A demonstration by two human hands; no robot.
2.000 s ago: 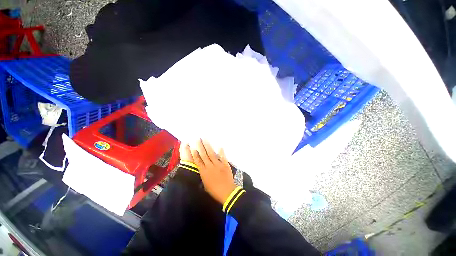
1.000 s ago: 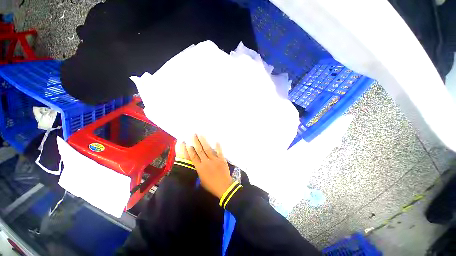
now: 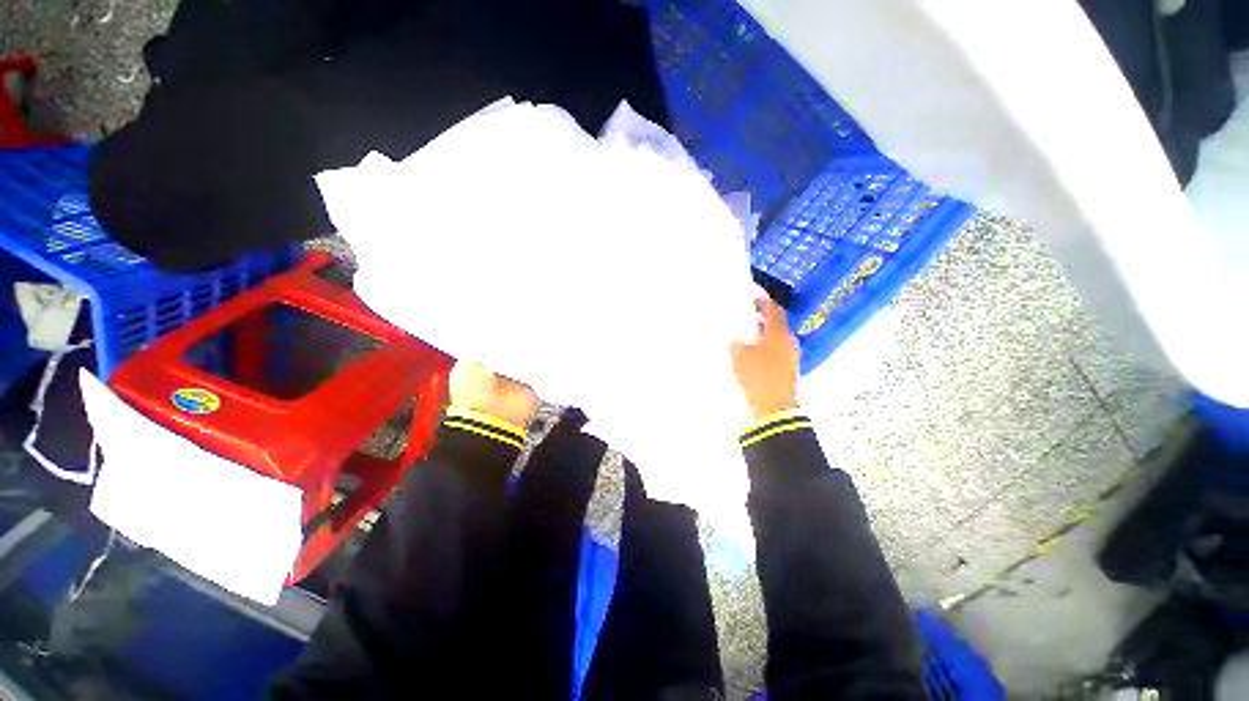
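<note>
A bright white stack of thin pieces [image 3: 562,260] with ragged edges lies in front of me, partly over the dark cloth pile [image 3: 397,110] and the blue crate. My left hand [image 3: 493,392] is at the stack's near left edge, its fingers hidden under the white pieces. My right hand [image 3: 767,359] grips the stack's right edge, with some fingers hidden by the glare and the white material. Single layers cannot be told apart.
A red stool [image 3: 260,411] stands left, with a white sheet [image 3: 192,493] hanging beside it. Blue crates [image 3: 877,233] stand right and left. A large white cloth [image 3: 1014,151] hangs at upper right. The floor is speckled grey.
My right hand has moved from the near edge, beside my left hand, to the stack's right edge. The view has shifted, so the stack, stool and crates sit further left.
</note>
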